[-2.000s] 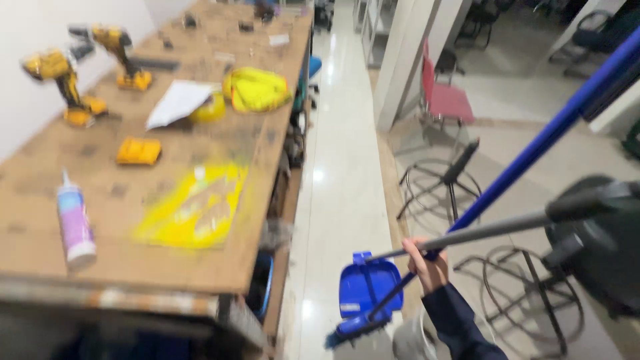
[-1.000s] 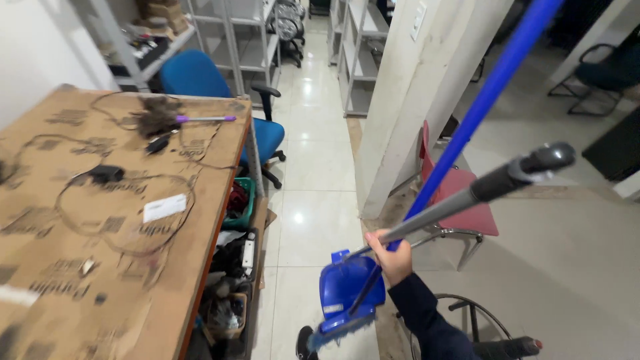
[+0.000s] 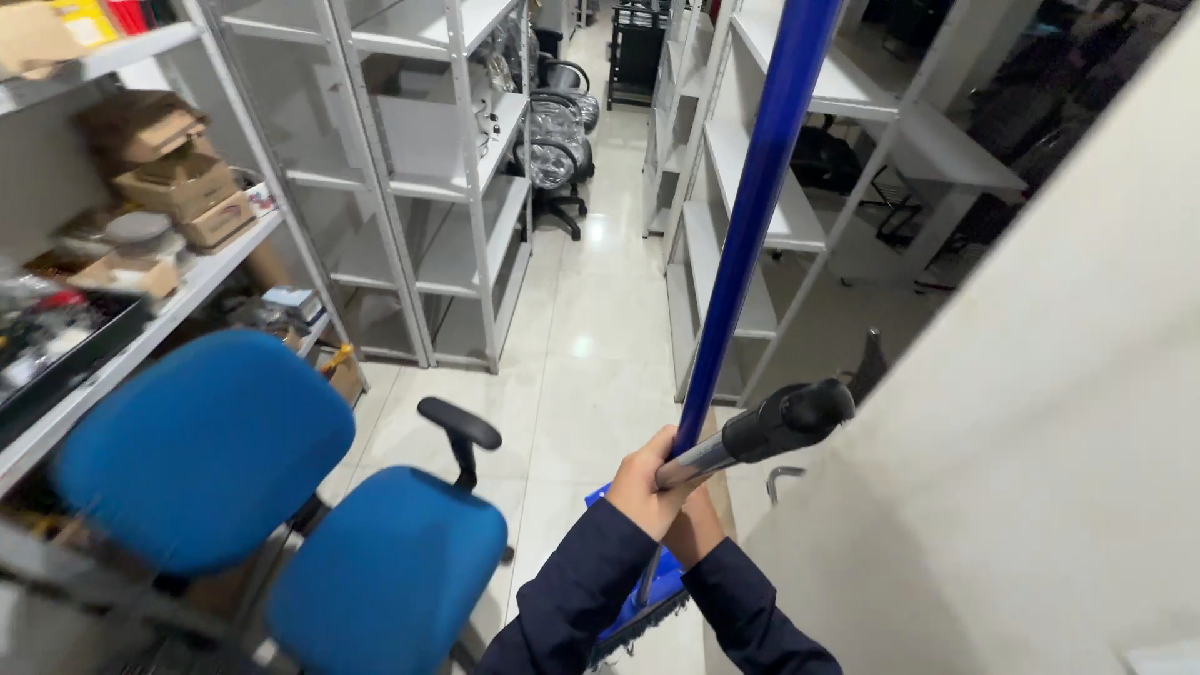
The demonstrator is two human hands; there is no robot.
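Note:
My left hand [image 3: 647, 483] is closed around the blue broom pole [image 3: 750, 225] and the grey metal handle [image 3: 698, 461] with a black grip, where the two lie together. Just below and behind it, my right hand [image 3: 696, 527] is partly hidden; its fingers are out of sight, and its exact hold cannot be told. Under my hands, the blue dustpan [image 3: 597, 494] shows in part, and the broom head with dark bristles [image 3: 647, 626] is beside it, largely covered by my sleeves.
A blue office chair [image 3: 394, 562] stands at left, before a shelf [image 3: 272, 225] with cardboard boxes [image 3: 178, 187]. Grey metal shelving [image 3: 483, 216] and plastic-wrapped chairs [image 3: 553, 141] line the aisle's left side. More shelving [image 3: 750, 187] and a white wall [image 3: 1012, 422] are at right.
The view has moved far along the aisle, past the workbench. One hand showed on the handles before; now both hands are there.

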